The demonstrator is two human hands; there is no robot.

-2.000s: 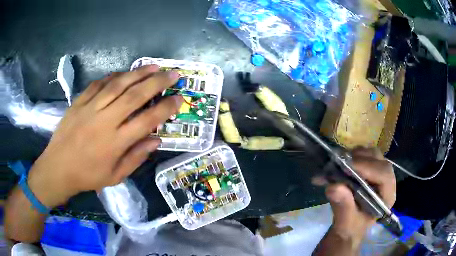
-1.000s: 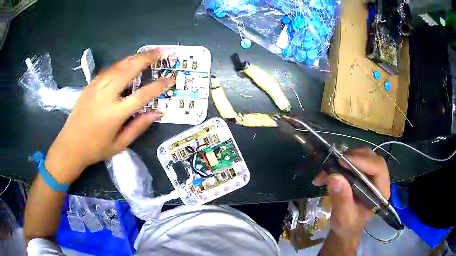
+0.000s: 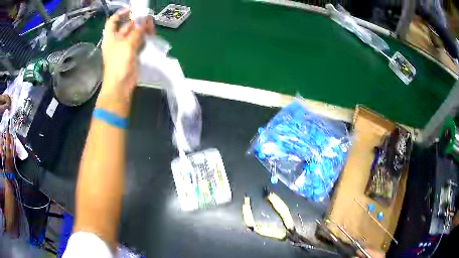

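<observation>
My left hand (image 3: pixel 121 48) is raised at the upper left over the belt's near edge, closed on the white end of a plastic-wrapped power cord (image 3: pixel 186 111). The wrapped cord runs down to a white power strip housing (image 3: pixel 201 179) on the dark mat; the housing's inside is blurred. My right hand (image 3: pixel 371 253) is at the bottom right, mostly cut off by the edge, holding the soldering iron (image 3: pixel 350 239). The iron's tip lies near yellow-handled cutters (image 3: pixel 272 232) on the mat.
A bag of blue discs (image 3: pixel 307 151) lies right of the housing, beside a cardboard tray (image 3: pixel 355 176) with a dark iron stand (image 3: pixel 387 166). Behind is the green belt (image 3: pixel 261 50) with housings at left (image 3: pixel 172 15) and right (image 3: pixel 402 68). Another person's hand (image 3: pixel 7 146) shows far left.
My left hand has left the housing and moved up and forward to the belt edge, holding wrapped cord. The view has tilted up. My right hand, with the iron, is now mostly out of view. One housing remains on the mat.
</observation>
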